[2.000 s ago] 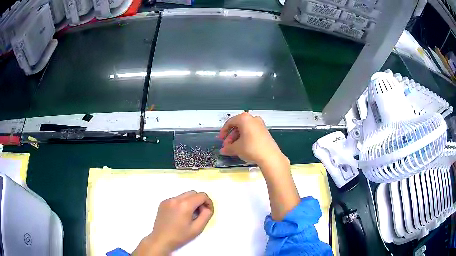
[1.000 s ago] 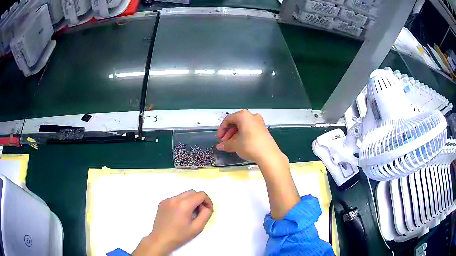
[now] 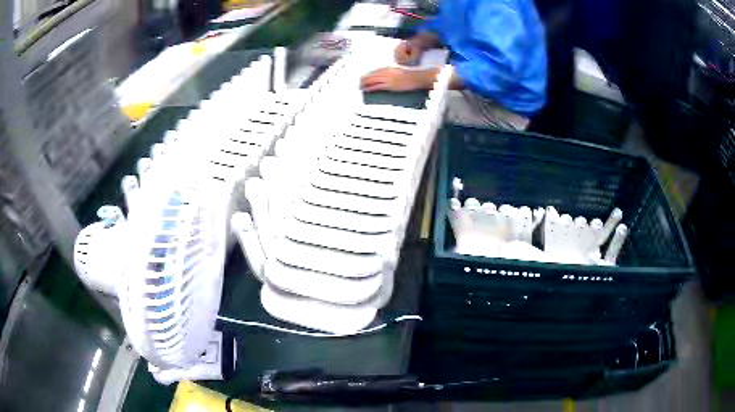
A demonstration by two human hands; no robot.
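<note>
Neither of my hands is in the picture. Nearest in front of me are a white fan (image 3: 173,278) with a round slatted grille at the left, and a long slanting row of flat white housings (image 3: 326,257) beside it. The black electric screwdriver (image 3: 338,386) lies along the bottom, its thin bit pointing right. A thin white wire (image 3: 310,329) runs across the bench by the front housing. The view is slightly blurred.
A dark green crate (image 3: 556,278) at the right holds white finger-like parts (image 3: 504,229). Another person in a blue sleeve (image 3: 500,52) sits beyond the row, hands on it. A grey post (image 3: 48,161) stands left. A yellow mat edge (image 3: 205,400) shows at bottom left.
The view has swung right, away from the mat and screw box. Both my hands, earlier in view with the right one over the screw box, have left the picture. The crate and another person now show.
</note>
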